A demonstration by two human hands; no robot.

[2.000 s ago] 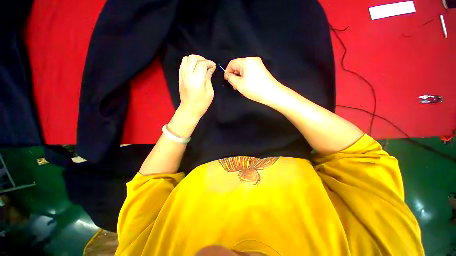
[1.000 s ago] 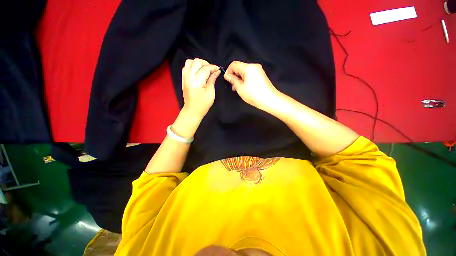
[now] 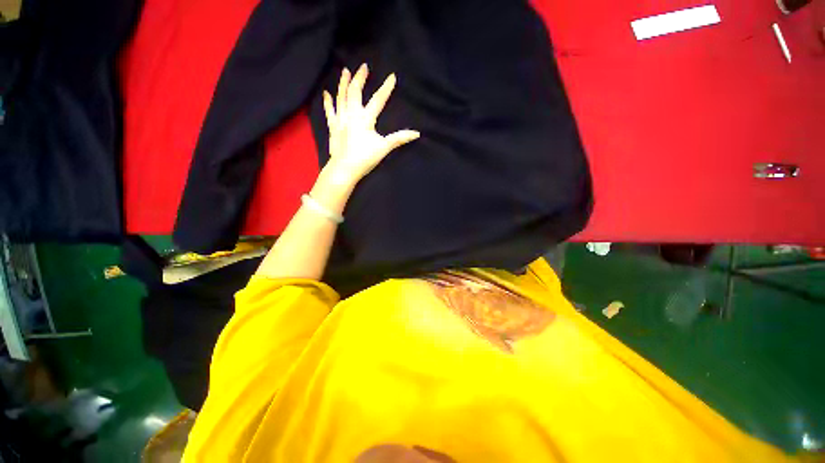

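A dark coat lies spread on the red cloth, its lower edge near my body and one sleeve to the left. My left hand lies on the coat with fingers spread, holding nothing. A pale bracelet is on its wrist. My right hand is out of the picture; only the yellow sleeve runs to the lower right corner. No needle or thread can be made out.
On the red cloth at the right lie a white strip, a thin white stick and small metallic snips. Another dark garment lies at the left. Dark cloth hangs below the table edge over the green floor.
My left hand has opened and lies flat on the coat. My right hand has left the picture. The dark thread at the right is gone from view, and the coat's right edge has shifted.
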